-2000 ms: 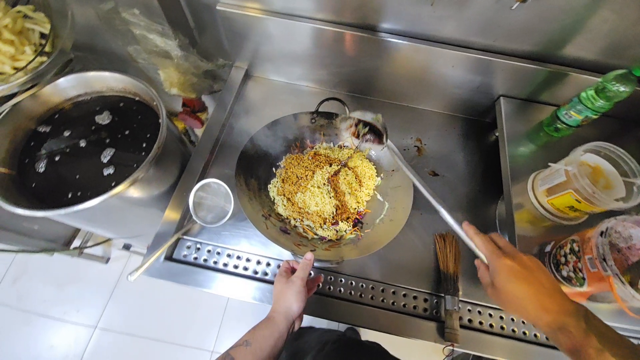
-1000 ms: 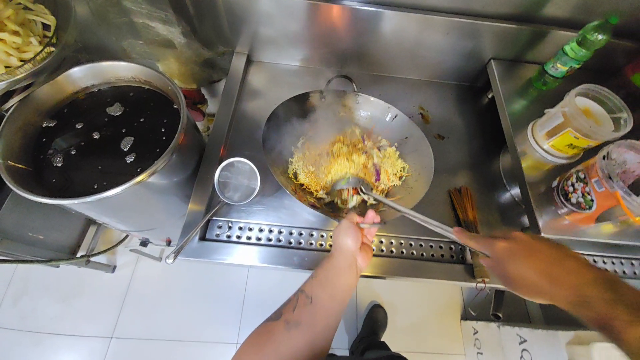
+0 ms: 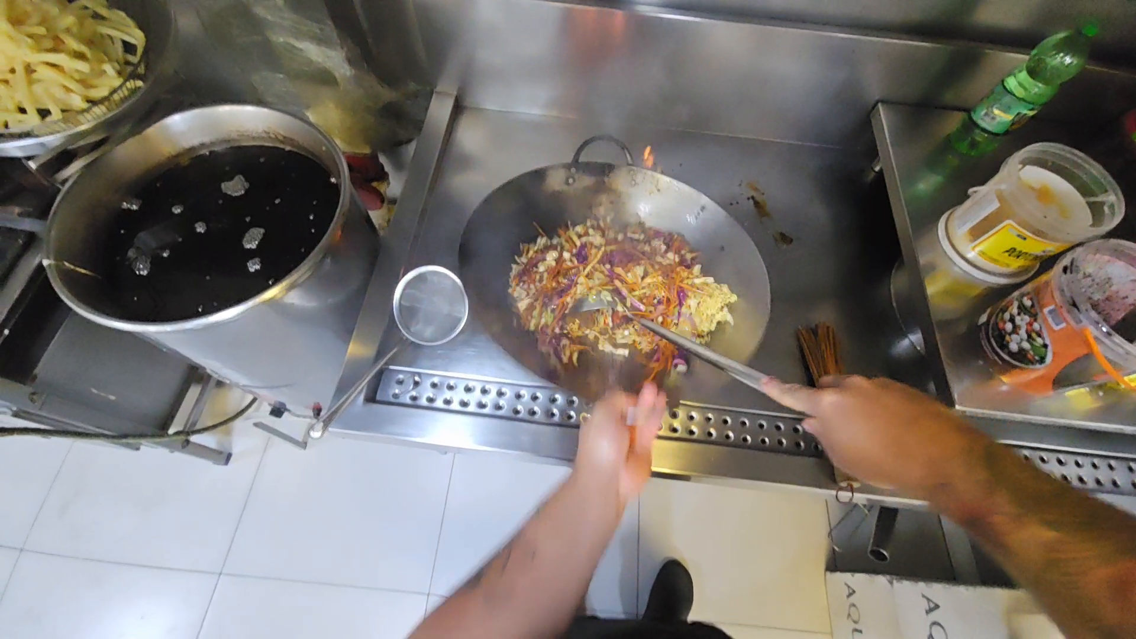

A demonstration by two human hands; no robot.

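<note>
A steel wok (image 3: 750,257) sits on the range, tilted, with a small flame at its far rim. Shredded vegetables and pale noodles (image 3: 612,275) fill its middle, purple and orange shreds among them. My left hand (image 3: 626,430), somewhat blurred, is closed at the wok's near edge, around what seems to be its near handle, mostly hidden. My right hand (image 3: 874,426) grips the long metal handle of a ladle (image 3: 701,351), whose bowl is partly buried in the food. Left of the wok lies a round fine-mesh strainer (image 3: 430,306), its handle reaching over the range's front edge.
A large steel pot (image 3: 342,240) of dark liquid stands at left, below a basket of cut fries (image 3: 67,62). A bamboo wok brush (image 3: 818,351) lies near my right hand. Plastic tubs (image 3: 1021,213) and a green bottle (image 3: 1029,84) stand on the right counter.
The wok's contents have turned over: noodles were on top two seconds ago, mixed vegetables now show. My left hand has moved in to the wok's near edge. The ladle went from the far rim into the food.
</note>
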